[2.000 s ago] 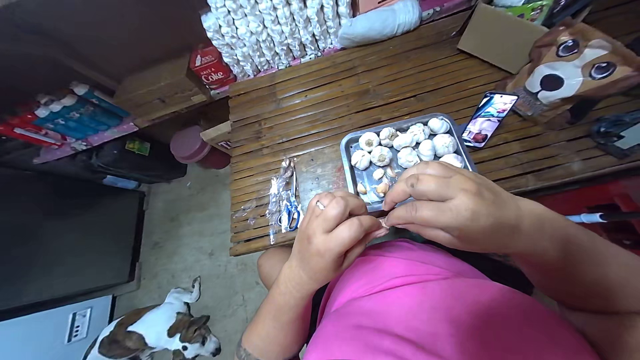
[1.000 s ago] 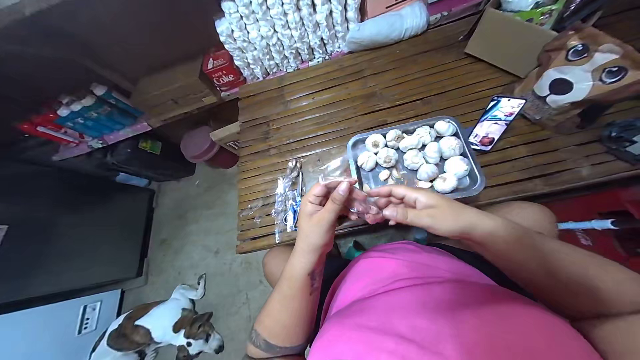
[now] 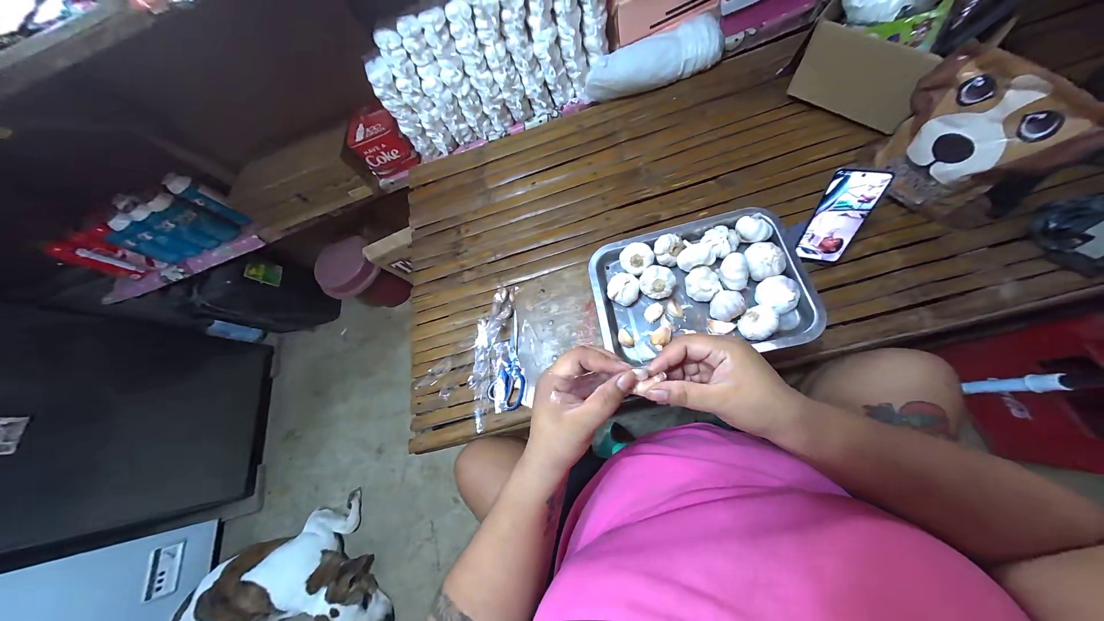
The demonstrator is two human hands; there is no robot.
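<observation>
My left hand [image 3: 580, 398] and my right hand [image 3: 720, 375] meet at the near edge of a metal tray [image 3: 806, 323]. Between their fingertips they pinch a small piece of clear plastic [image 3: 642, 379] with something pale in it, possibly garlic; the fingers partly cover it. Several whole garlic bulbs [image 3: 702, 283] fill the far and right parts of the tray. Loose garlic cloves [image 3: 661, 335] lie in its near left part, close above my fingers. Left of my left hand, blue-handled scissors [image 3: 511, 385] rest on the slatted table among clear plastic strips [image 3: 480, 371].
A phone [image 3: 845, 214] with a lit screen lies right of the tray on the slatted table [image 3: 517, 207]. Behind stand packed white strands [image 3: 492, 69] and a cardboard box [image 3: 862, 76]. A dog-face bag [image 3: 992, 129] is at the right. A dog [image 3: 293, 569] lies on the floor at left.
A second ago my hands held a clear plastic piece spread further apart; now their fingertips are together on it. Two seconds ago my right hand covered more of the tray's near edge.
</observation>
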